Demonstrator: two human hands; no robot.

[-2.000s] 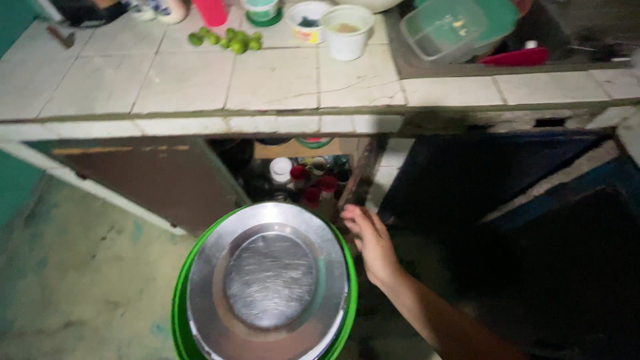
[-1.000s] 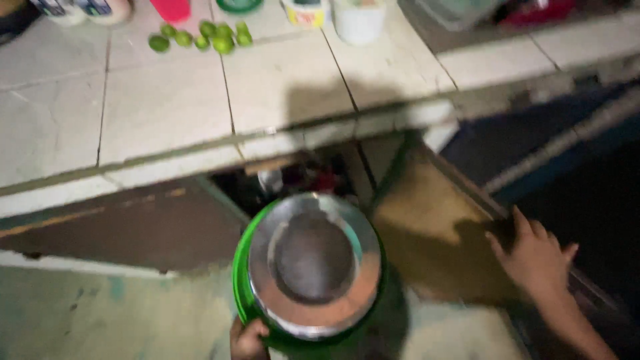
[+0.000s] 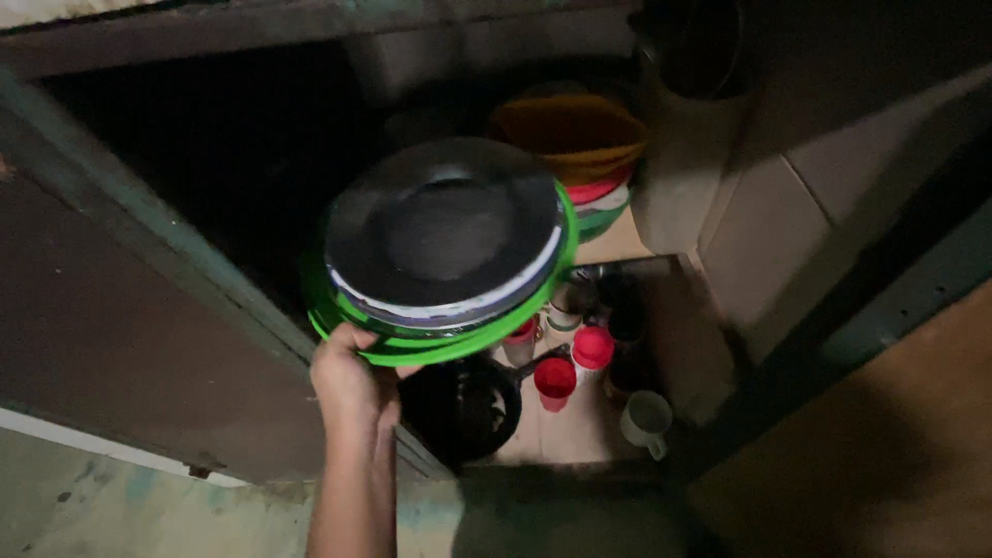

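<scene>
My left hand (image 3: 355, 380) grips the near rim of a stack of plates, thumb on top. A round metal plate (image 3: 446, 225) lies uppermost, with white-rimmed dishes under it and a wide green plastic plate or tray (image 3: 465, 345) at the bottom. The stack is held tilted in the opening of a dark cabinet. Just below and right of it, inside, are a black frying pan (image 3: 473, 407), a red cup (image 3: 555, 380), another red cup (image 3: 593, 347) and a pale mug (image 3: 646, 416). My right hand is out of view.
Stacked bowls, the top one orange (image 3: 570, 128), sit deeper inside on a raised surface. A tall pale container (image 3: 682, 170) stands beside them. A brown cabinet panel (image 3: 155, 310) borders the opening on the left, and a brown door (image 3: 883, 418) is on the right. The back left is dark.
The held stack has moved from in front of the counter into the cabinet opening. My right hand, at the right door a second ago, has left the view. The view has moved closer to the cabinet.
</scene>
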